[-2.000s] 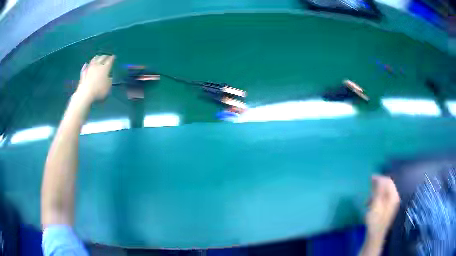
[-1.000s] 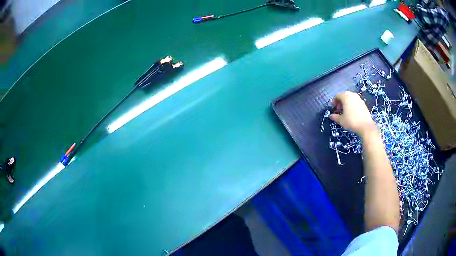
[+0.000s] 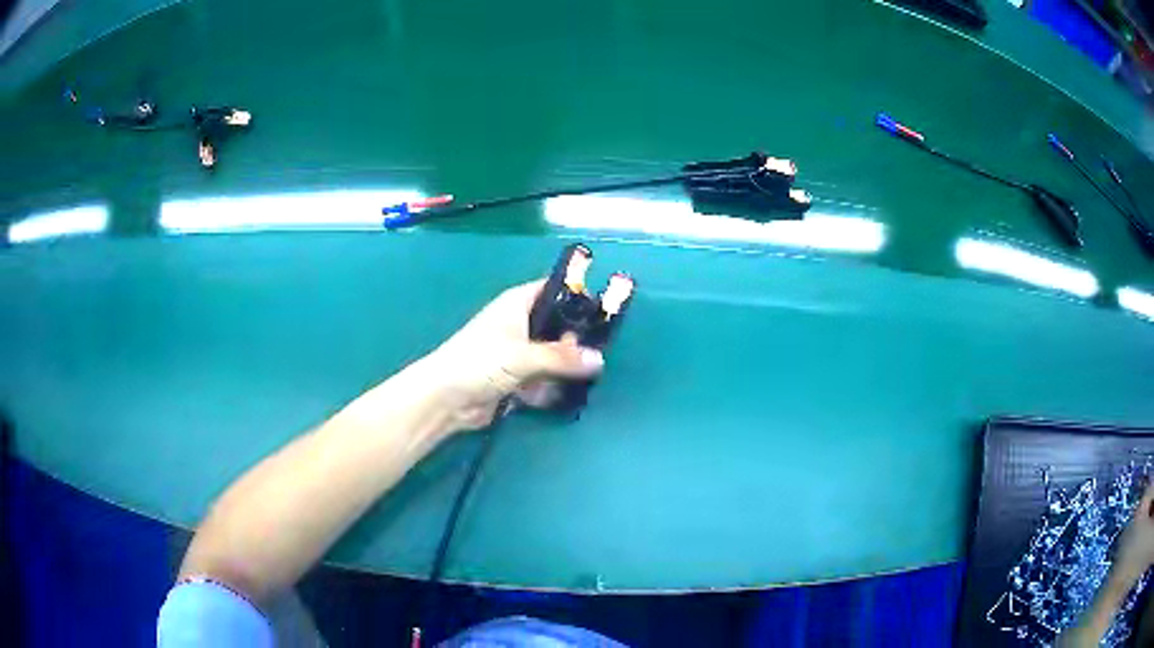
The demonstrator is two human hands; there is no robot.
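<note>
My left hand (image 3: 519, 361) is around a black clamp (image 3: 580, 310) over the bench near the middle. The two clamp halves spread in a V with copper jaws pointing up and away from me. A black cable (image 3: 463, 500) hangs from the clamp past the bench's front edge. My right hand (image 3: 1135, 544) is at the right rim of the picture over the spring tray (image 3: 1006, 462), mostly cut off; what its fingers hold cannot be told. Tangled silver springs (image 3: 1069, 544) lie in the tray.
Clamp leads lie on the darker green strip: one behind my left hand (image 3: 747, 187), one at the far left (image 3: 209, 124), others at the right (image 3: 1057, 213). The green bench (image 3: 785, 418) has a curved front edge. Blue material (image 3: 835, 614) shows below it.
My left hand, out of view a second ago, now shows at the middle with a clamp in it. The view has turned left, so the spring tray and right hand sit at the right rim.
</note>
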